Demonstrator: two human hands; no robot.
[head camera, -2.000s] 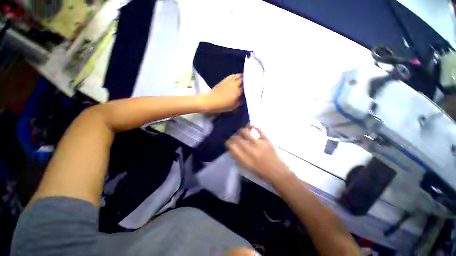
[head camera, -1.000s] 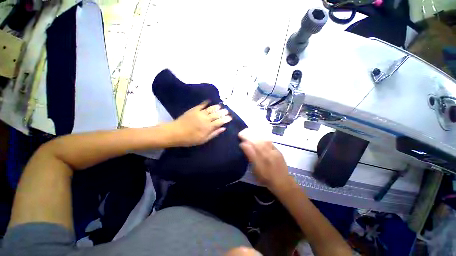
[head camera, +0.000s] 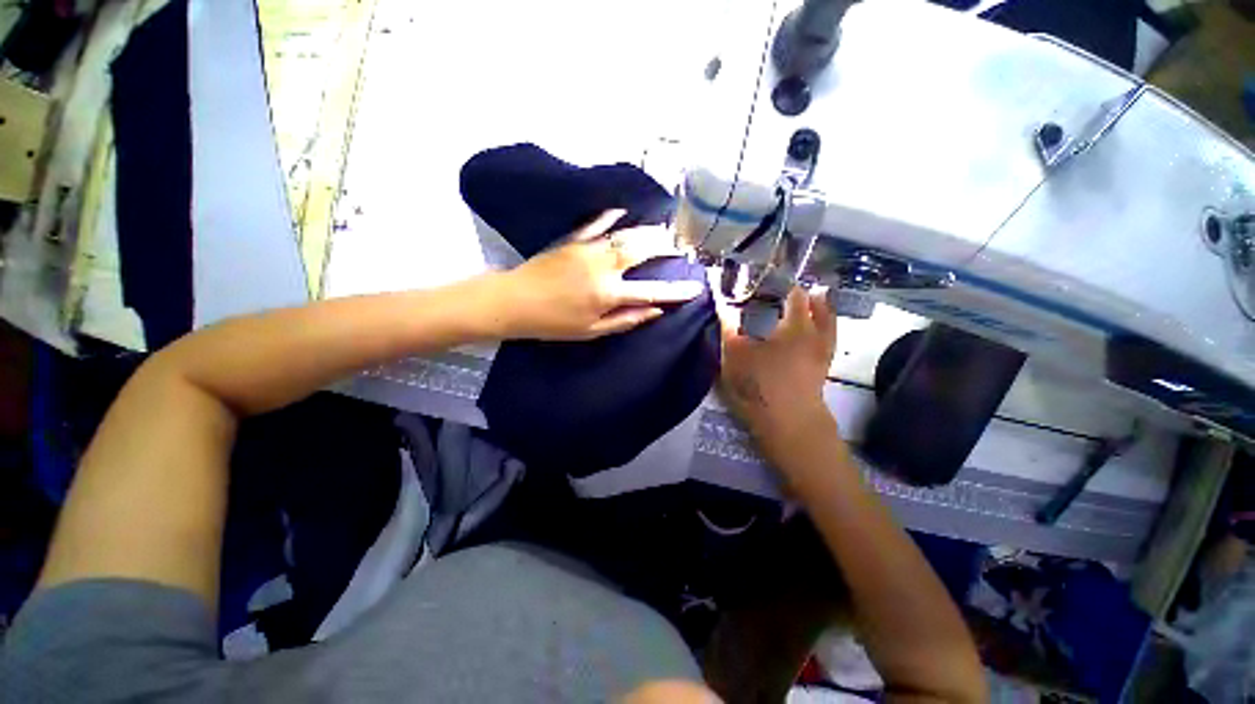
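A navy fabric panel (head camera: 599, 392) with a pale underside lies on the machine table, its right edge at the needle area of the white sewing machine (head camera: 950, 179). My left hand (head camera: 585, 286) lies flat on the panel with its fingers spread, fingertips just left of the machine head. My right hand (head camera: 785, 360) is at the panel's right edge, close under the machine head. Its fingers are partly hidden by the head's metal parts, so its hold on the fabric cannot be made out. The needle tip is hidden.
A black phone (head camera: 947, 406) lies right of my right hand, with a thin dark tool (head camera: 1085, 481) beyond it. Navy and pale cut pieces (head camera: 241, 165) lie at the left. Navy and grey fabric (head camera: 461, 481) hangs at my lap. A ruler strip (head camera: 881, 506) runs along the front edge.
The navy panel has been unfolded, turned and brought right to the machine head. Both hands have moved with it, the right now under the head. The view has shifted towards the machine.
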